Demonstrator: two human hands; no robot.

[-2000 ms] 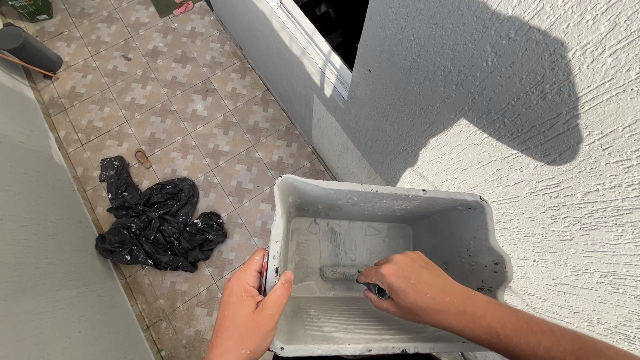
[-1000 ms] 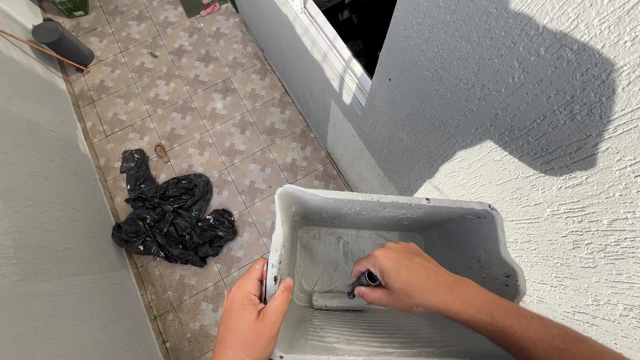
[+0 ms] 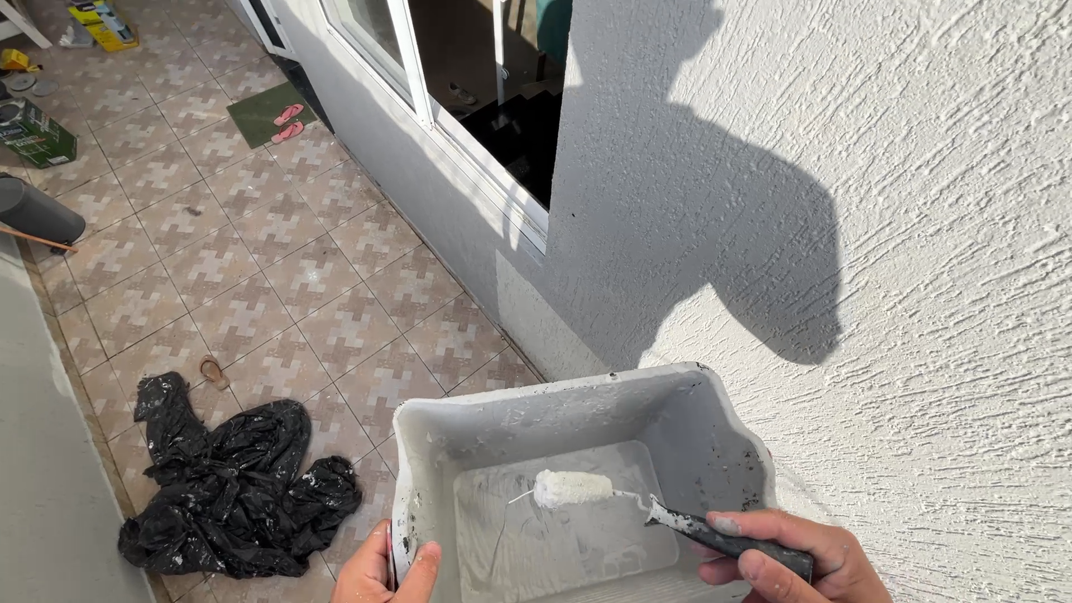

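My left hand [image 3: 389, 565] grips the left rim of a grey plastic paint tray [image 3: 548, 387], thumb inside and fingers outside. In my right hand [image 3: 796, 557] is the black, paint-smeared handle of a mini paint roller [image 3: 574, 488]. Its small white sleeve, coated with paint, is over the tray's interior; whether it touches the bottom I cannot tell. A wet film of pale paint covers the tray's floor. Beyond the tray's right side rises a textured white wall [image 3: 946, 335].
Crumpled black plastic sheeting [image 3: 251, 486] lies on the tiled floor below left, beside a sandal [image 3: 213, 372]. An open white-framed window [image 3: 486, 180] is set in the wall ahead. Farther off are a green mat [image 3: 255, 113] with pink flip-flops, a dark grey bin [image 3: 38, 209] and a green box [image 3: 38, 134].
The roller has risen from the tray's ribbed slope and bottom, and its sleeve now shows fully. My right hand has moved right, toward the tray's right side. My left hand keeps its hold.
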